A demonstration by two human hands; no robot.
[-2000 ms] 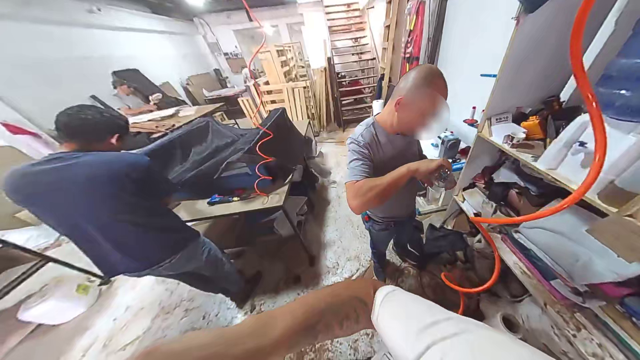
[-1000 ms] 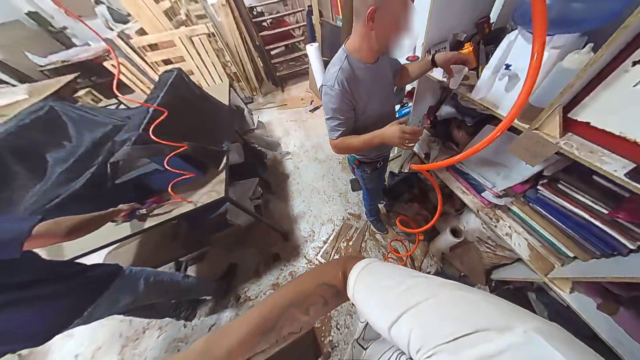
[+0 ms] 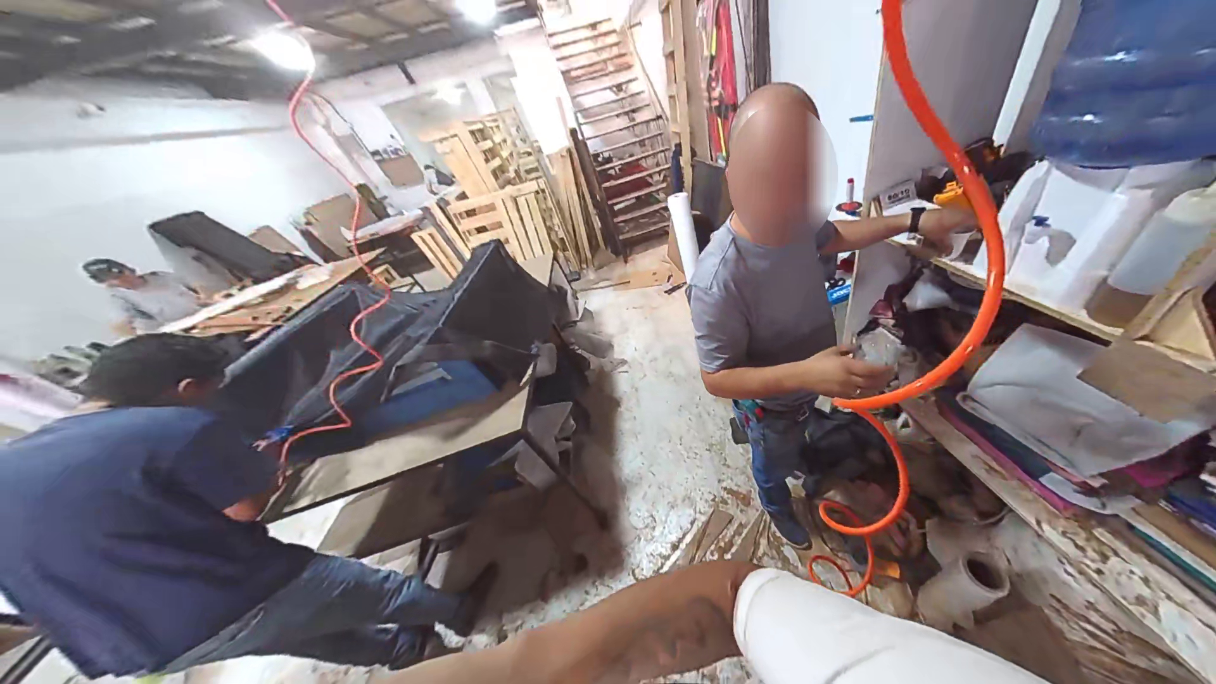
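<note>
Neither of my hands is in the frame; only my bare forearm and a white sleeve cross the bottom. Beyond the sleeve, an orange air hose point(image 3: 983, 256) hangs from above and coils down to the floor. Facing the shelves, a co-worker in a grey T-shirt point(image 3: 765, 294) holds a clear plastic object point(image 3: 879, 351) and rests the other hand near a yellow item on the shelf. At the left, a person in a dark blue shirt point(image 3: 123, 513) bends at a workbench point(image 3: 408, 461) bearing dark fabric point(image 3: 418, 318).
Wooden shelves point(image 3: 1045, 294) at the right carry white jugs, a blue water bottle point(image 3: 1130, 85) and folded material. Wood scraps and a cardboard tube point(image 3: 964, 584) lie on the floor. A thin red coiled hose point(image 3: 356, 332) hangs over the bench. Pallets point(image 3: 503, 223) and a staircase point(image 3: 613, 123) stand behind.
The view has swung back up since a second ago. The person at the left now bends lower over the bench. The co-worker at the shelves keeps one hand at the shelf.
</note>
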